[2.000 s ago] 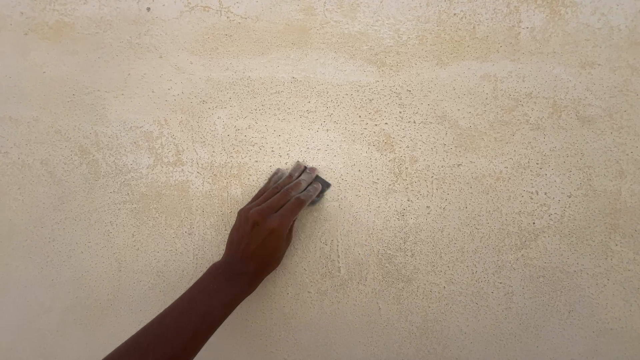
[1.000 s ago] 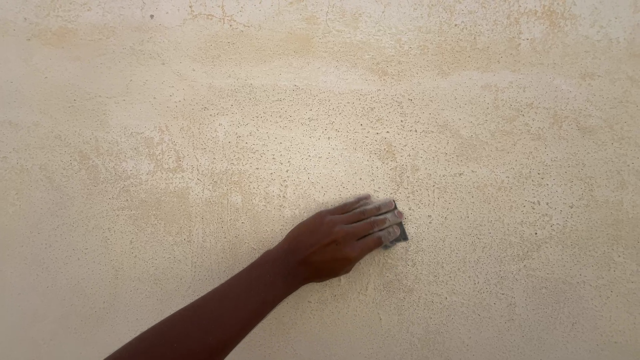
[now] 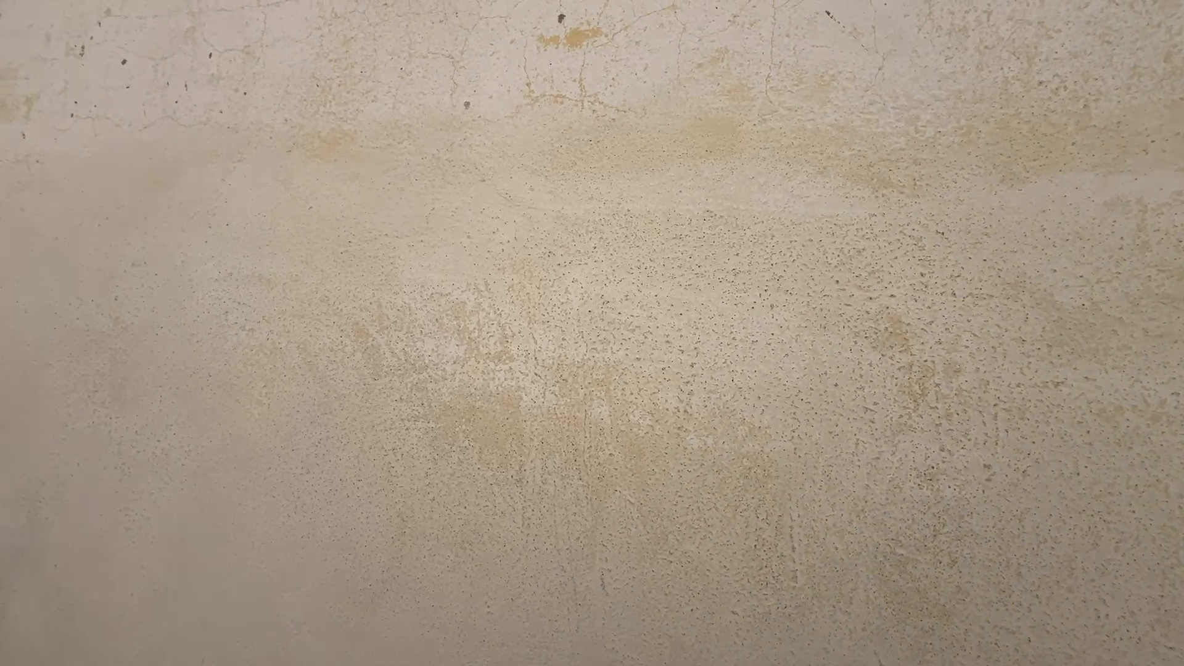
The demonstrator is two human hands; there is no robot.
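A beige plastered wall (image 3: 592,370) fills the whole head view. Small dark pits speckle its middle and right side, and a yellowish-brown worn patch (image 3: 481,425) lies near the centre. The left part looks smoother and darker. Neither my left hand nor my right hand is in the picture, so what they hold or touch cannot be seen.
Fine cracks (image 3: 583,69) run through the paler band along the top of the wall, with a small ochre patch (image 3: 572,38) and several dark spots among them.
The hand with the small dark block moved right and slightly down across the wall between the earlier frames; now hand and block are out of view. The view has shifted.
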